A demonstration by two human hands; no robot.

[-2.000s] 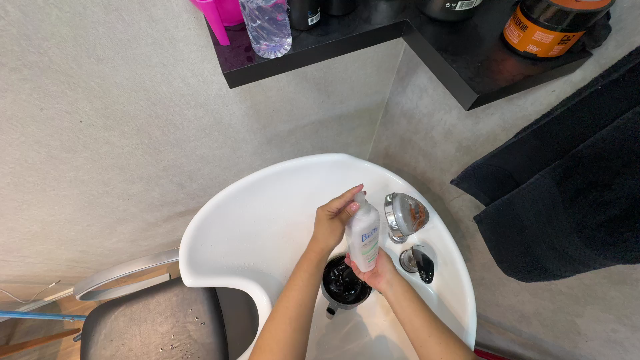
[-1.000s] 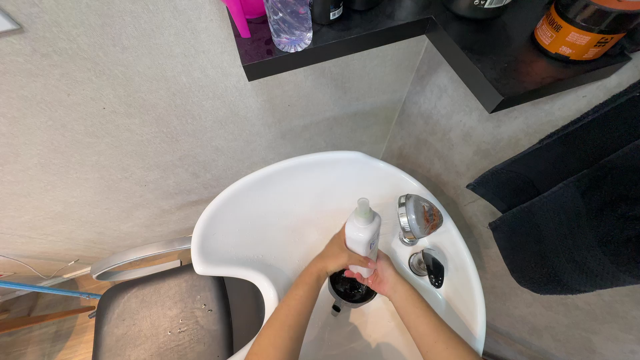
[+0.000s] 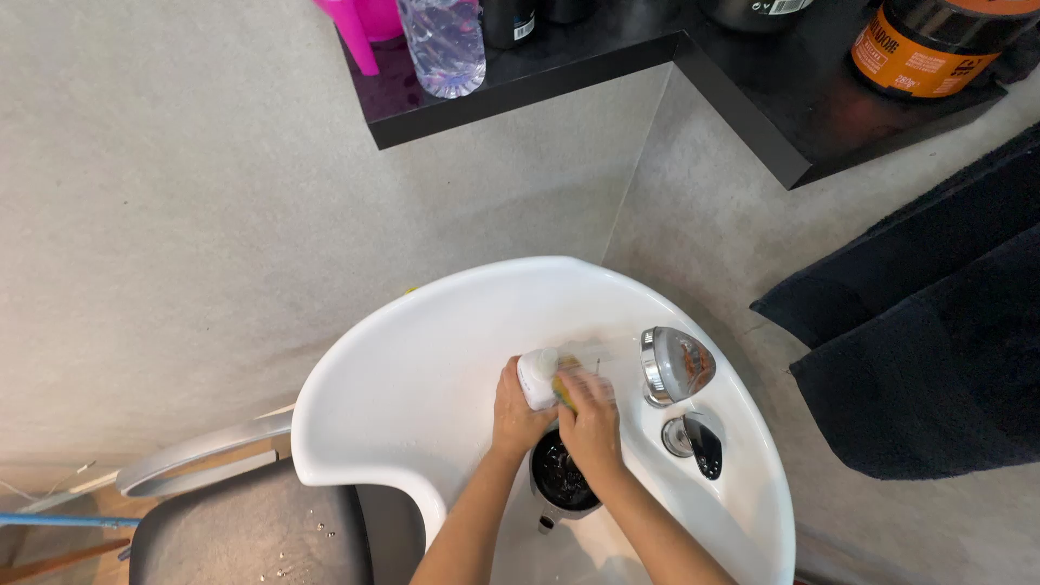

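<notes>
My left hand (image 3: 518, 416) grips a white plastic bottle (image 3: 538, 380) over the white shampoo basin (image 3: 390, 382); the bottle's pale top points up toward the camera. Against the bottle's right side, my right hand (image 3: 589, 422) holds a yellow sponge (image 3: 563, 392), blurred by motion and partly hidden by the fingers. Just below the hands, a dark round container (image 3: 562, 475) with dark contents sits in the basin. On the basin's right side are a chrome fitting with a clear, rounded cover (image 3: 681, 366) and a chrome tap with a black lever (image 3: 704, 445).
Above is a black corner shelf (image 3: 520, 97) with a clear plastic bottle (image 3: 447, 49), a magenta container (image 3: 361, 32) and an orange-labelled jar (image 3: 922, 53). Black towels (image 3: 926, 366) hang at right. A black chair (image 3: 252, 528) with wet drops stands at lower left.
My right hand has come to the bottle's right side with a yellow sponge, which the earlier frames do not plainly show. The left hand still holds the bottle.
</notes>
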